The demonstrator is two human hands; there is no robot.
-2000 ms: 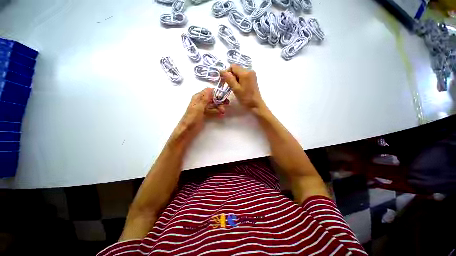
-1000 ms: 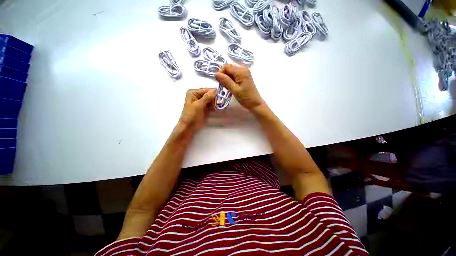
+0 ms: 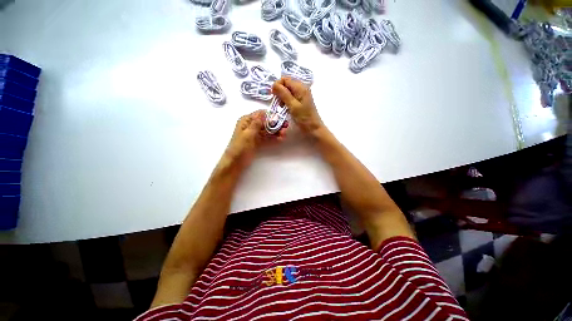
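A white coiled cable bundle (image 3: 275,118) is held upright between my two hands, above the white table (image 3: 157,169). My left hand (image 3: 251,130) grips its lower left part, with fingertips showing behind and below the loop. My right hand (image 3: 297,101) pinches its upper end between thumb and forefinger. Any tie around the bundle's middle is too small to tell. Several loose bundles lie just beyond my hands, one of them (image 3: 211,86) to the left.
A pile of coiled bundles (image 3: 342,30) lies at the far side. Dark-blue boxes (image 3: 14,138) are stacked at the left edge. A greyer cable heap (image 3: 544,59) is at the far right. A yellowish tape line (image 3: 502,69) crosses the table's right side.
The bundle stays between both hands. My left fingers, closed at its side one second ago, now spread behind and below it. The whole view has shifted slightly.
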